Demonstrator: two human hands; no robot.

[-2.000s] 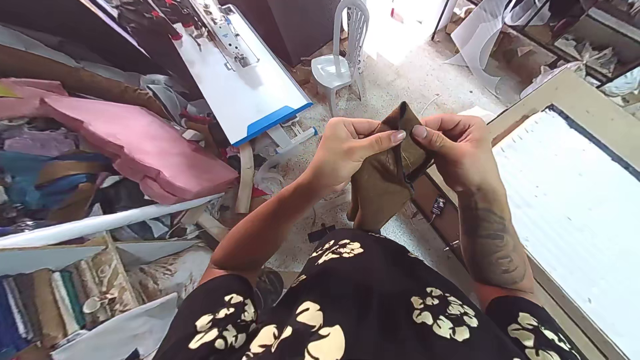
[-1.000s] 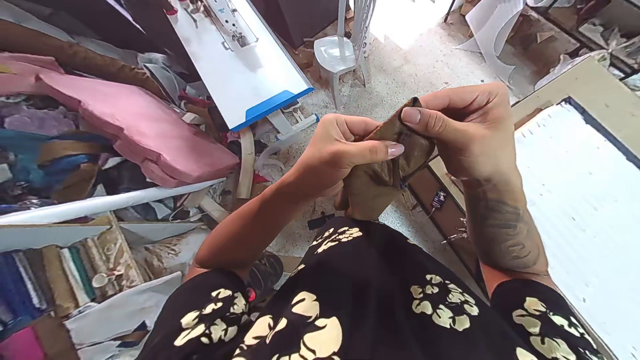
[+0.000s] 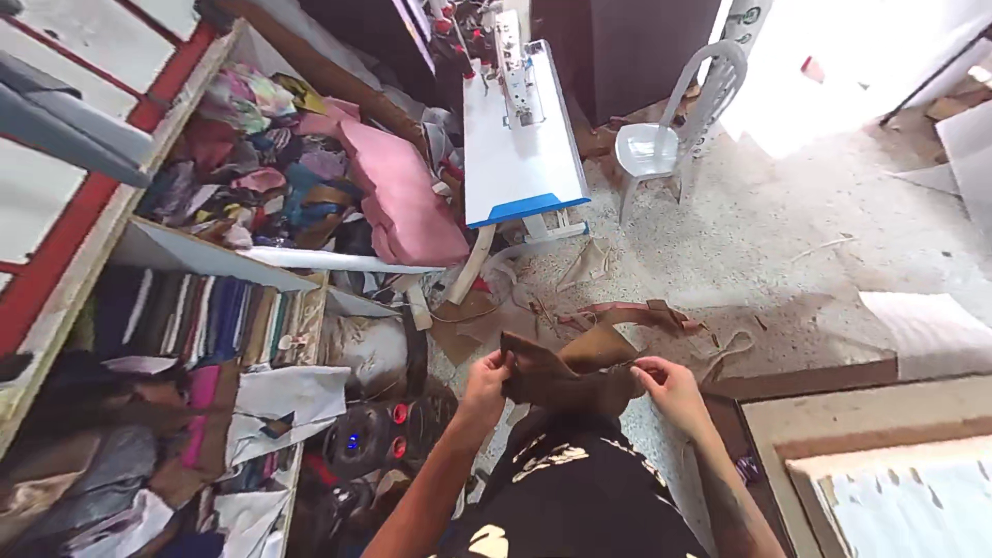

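Low in front of my body, a brown piece of fabric (image 3: 577,387) is stretched between my two hands. Its left edge is pinched in the fingers of my left hand (image 3: 487,385). My right hand (image 3: 670,389) grips the right edge between thumb and fingers. The cloth is partly folded, with a lighter brown part (image 3: 601,349) showing at its top. Whether that part belongs to the same piece, I cannot tell.
Ahead stands a sewing machine (image 3: 511,70) on a white table (image 3: 523,167), beside a plastic chair (image 3: 647,151). Scrap-filled shelving with pink material (image 3: 403,194) is at left, a black speaker (image 3: 372,438) below. Fabric scraps (image 3: 635,312) lie on the floor; a board-topped table (image 3: 783,411) is at right.
My hands have moved apart, and the brown fabric, bunched between them before, is now spread wide. The view has swung left, showing more of the shelving.
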